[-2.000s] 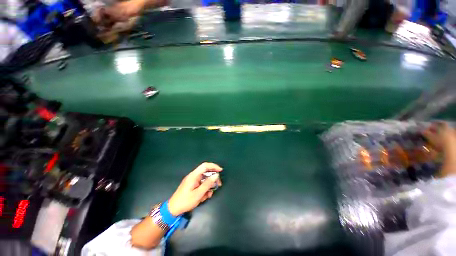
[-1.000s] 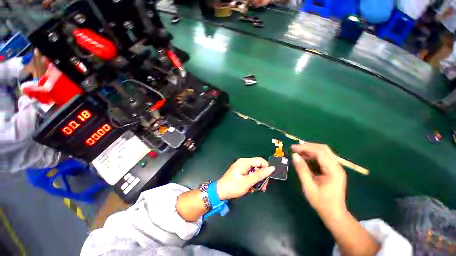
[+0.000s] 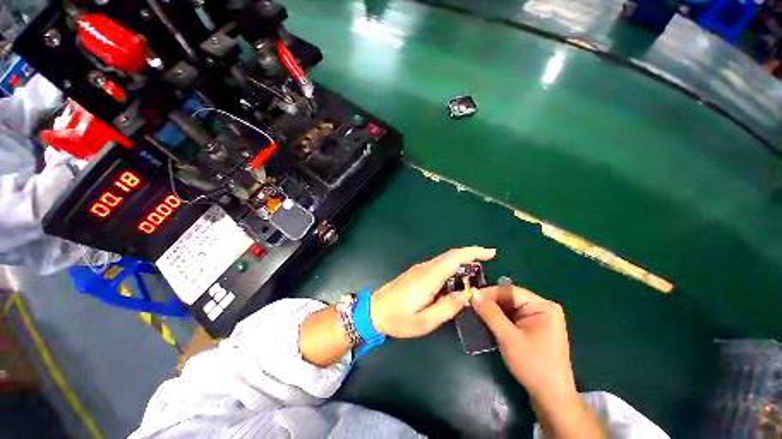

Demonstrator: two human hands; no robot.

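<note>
A dark display module [image 3: 476, 332] hangs below my fingertips, its orange flex cable running up to a small dark device housing [image 3: 468, 273]. My left hand [image 3: 420, 300] holds the housing between thumb and fingers, with the blue wrist strap [image 3: 366, 318] on the wrist. My right hand [image 3: 525, 330] pinches at the flex cable and the module's top edge, its fingertips touching my left thumb. The exact contact under the fingertips is hidden.
The black clamp fixture [image 3: 351, 193] stands at left with red handles, a grey-faced unit [image 3: 291, 219] in its nest, a lit digital readout [image 3: 116, 195] and a white label [image 3: 204, 257]. Another housing [image 3: 461, 106] lies on the green belt. Clear trays [image 3: 748, 390] are at lower right.
My right hand has closed in from the right and now pinches at the parts. The module has swung from above my left fingers to hanging below them. The view has shifted slightly.
</note>
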